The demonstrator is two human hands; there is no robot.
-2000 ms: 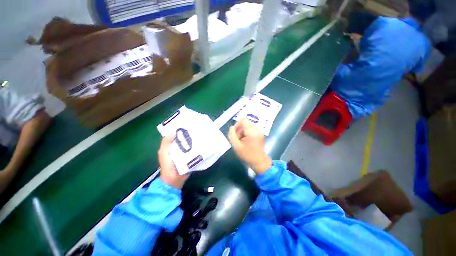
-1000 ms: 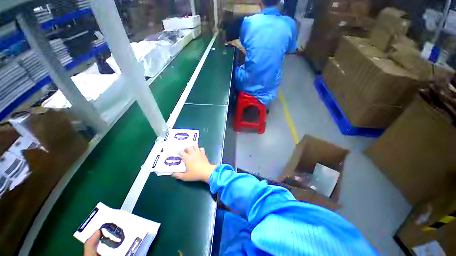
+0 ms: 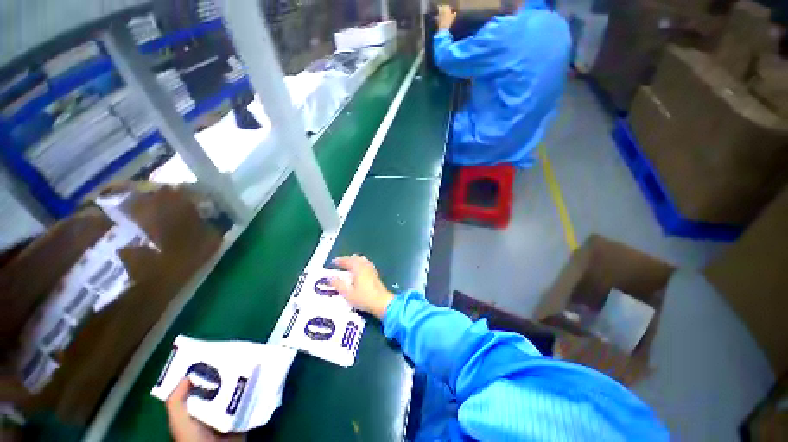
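My left hand [image 3: 186,414] is at the lower left, cut off by the bottom edge, and grips a stack of white manuals [image 3: 246,371] with black band pictures, thumb on top. The stack is over the conveyor belt and its pale rail. My right hand [image 3: 363,285] lies with its fingers on a second group of manuals [image 3: 320,328], fanned over the rail and the side worktable [image 3: 389,216]. Whether its fingers grip a manual or only rest on it, I cannot tell.
The green conveyor [image 3: 259,224] runs away beyond the rail. A torn carton [image 3: 173,233] of manuals stands at left. White metal posts [image 3: 289,129] rise by the belt. A person in blue [image 3: 510,86] is ahead by a red stool [image 3: 482,194]. An open carton [image 3: 596,302] is on the floor.
The view first swung right, then slightly back. My right hand has come onto the manuals by the rail, and these are now more spread. My left hand still holds its stack.
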